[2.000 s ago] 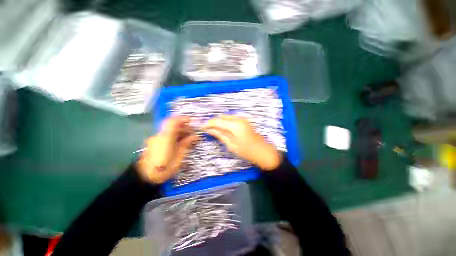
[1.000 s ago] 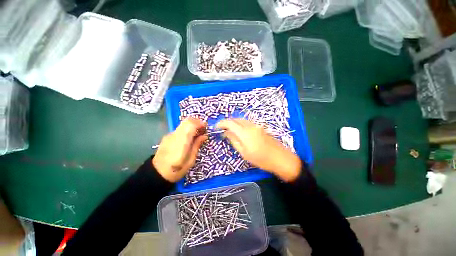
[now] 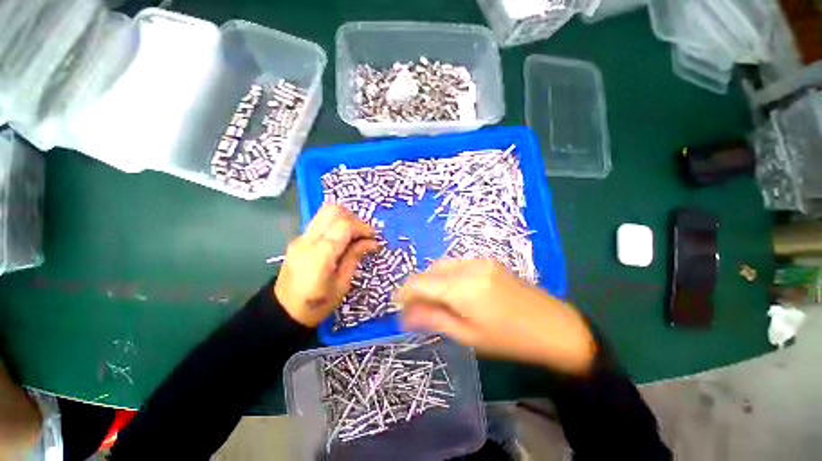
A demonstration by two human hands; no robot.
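The blue parts tray point(image 3: 552, 216) holds short metal sleeves point(image 3: 369, 185) at the upper left and lower left, and long thin pins point(image 3: 491, 216) at the right. My left hand point(image 3: 320, 266) is over the tray's left side, fingertips together. A thin pin point(image 3: 278, 260) pokes out at its left; the rest is hidden in the hand. My right hand point(image 3: 487, 311) is blurred over the tray's lower edge, fingertips near the sleeves. Whether it holds anything cannot be told.
A near clear box point(image 3: 475, 405) holds crisscrossed rods. A far clear box point(image 3: 491, 81) and a left clear box point(image 3: 311, 67) hold short metal parts. A clear lid point(image 3: 568, 117), white case point(image 3: 634, 245), flat black object point(image 3: 693, 270) and dark pouch point(image 3: 716, 162) lie right.
My right hand has moved away from my left fingertips, down and right towards the tray's lower edge. My left hand stays nearly in place with the pin end still showing.
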